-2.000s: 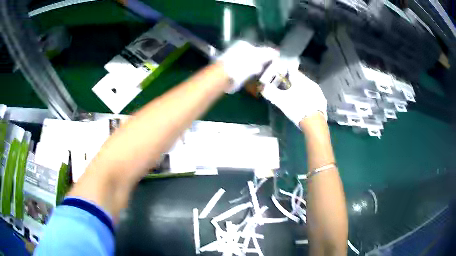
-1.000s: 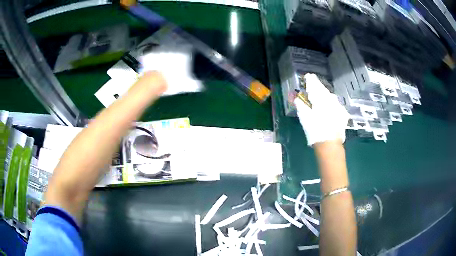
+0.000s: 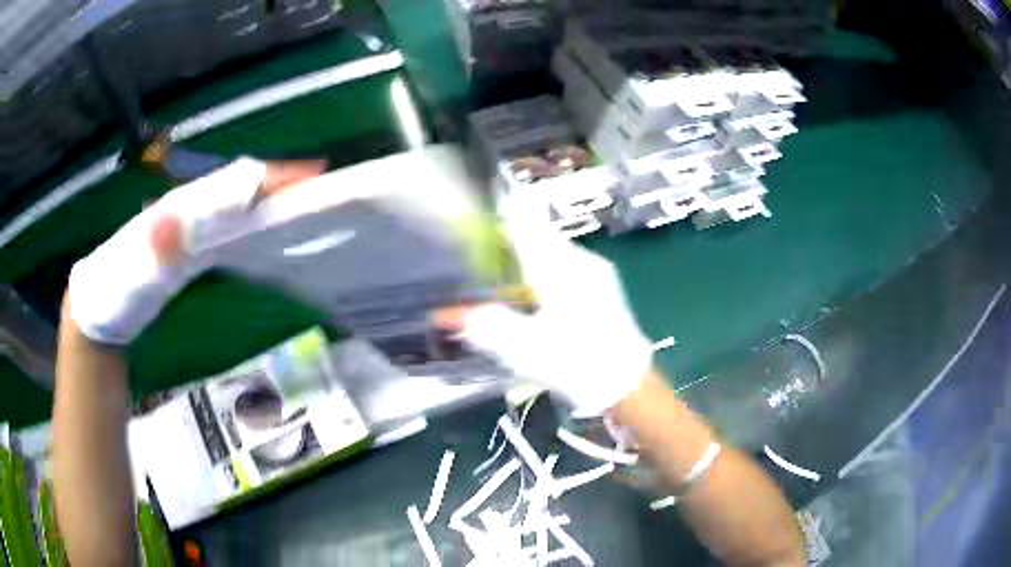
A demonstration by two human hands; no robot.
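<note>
My left hand (image 3: 166,249), in a white glove with bare fingertips, holds the left end of a grey-white retail box (image 3: 355,266). The box is blurred and raised above the work area. My right hand (image 3: 565,321), gloved the same way, is at the box's right end, near its green edge. A small yellow-brown item (image 3: 512,296) shows by my right fingers; its shape is blurred. Another retail box (image 3: 261,426) with a product photo and green edge lies below, on the near side of the belt.
Closed boxes (image 3: 676,133) with hanging tabs are stacked on the green surface at upper right. Peeled white strips (image 3: 521,504) lie scattered on the dark bench top (image 3: 366,509). Green-edged boxes (image 3: 17,515) stand at the lower left. The green belt (image 3: 333,116) runs behind.
The view has turned to the right. My left hand has taken hold of a box and lifted it. My right hand has moved from beside the stack to the box's right end.
</note>
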